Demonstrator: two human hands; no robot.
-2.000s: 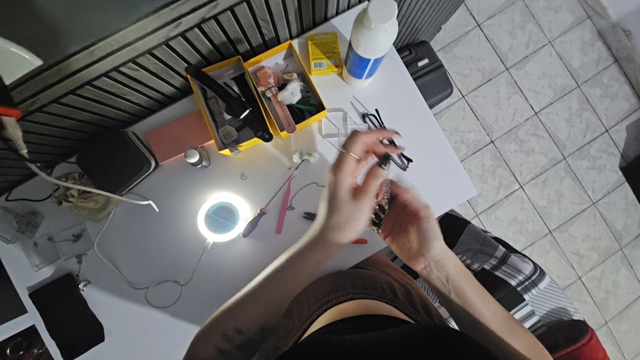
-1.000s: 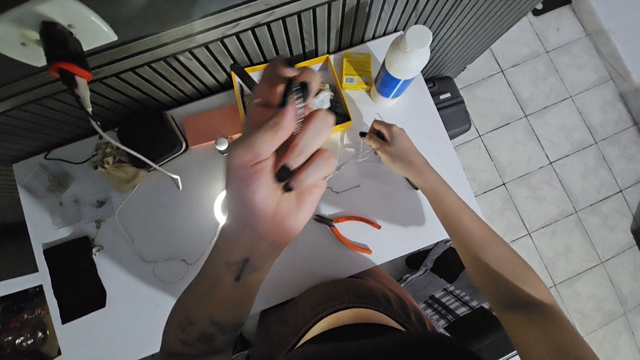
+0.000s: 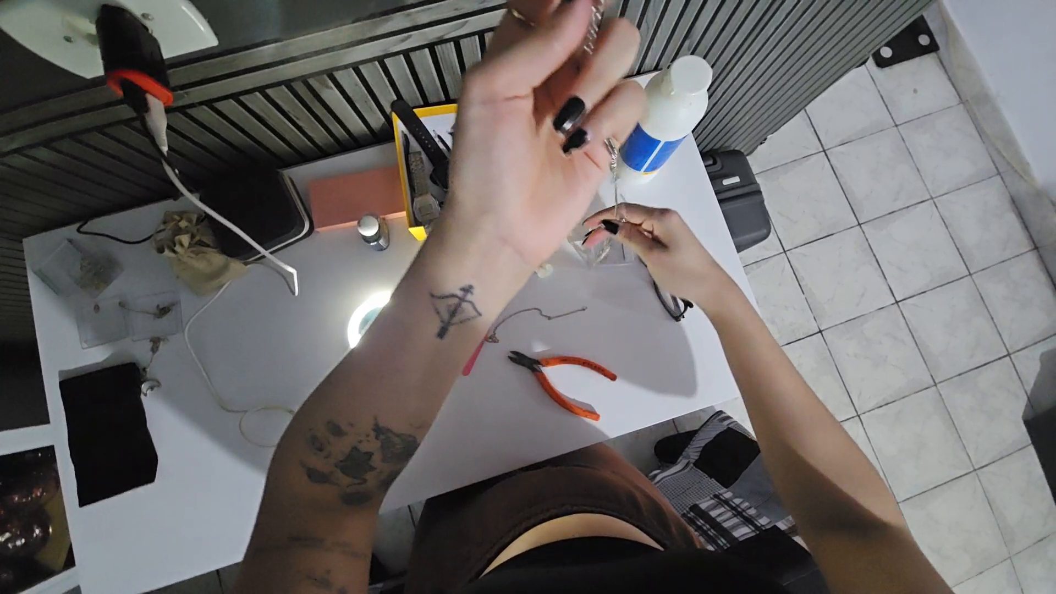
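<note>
My left hand [image 3: 528, 157] is raised above the table, palm toward the camera, its fingers curled around a silver-coloured metal chain. Part of the chain [image 3: 613, 157] shows by the little finger and hangs down to my right hand [image 3: 672, 252], whose thumb and forefinger pinch its lower end. Beneath the right hand is a small clear plastic box [image 3: 606, 250], partly covered. Near the right wrist lie dark-framed eyeglasses [image 3: 675, 304]. Orange-handled cutting pliers [image 3: 569, 363] lie on the table below the hands, with a thin loose chain [image 3: 536, 312] above them.
A white bottle [image 3: 670, 115] stands at the back right, beside a partly hidden yellow box [image 3: 403, 169] holding watches. A lit ring lamp [image 3: 356, 322], its cable, a small metal-capped bottle [image 3: 373, 233], clear boxes [image 3: 103, 322] and a black cloth pouch [image 3: 107, 433] occupy the left side.
My hands were close together two seconds ago; the left has since risen over the yellow box. My right hand now pinches the lower end of the chain. The view has shifted.
</note>
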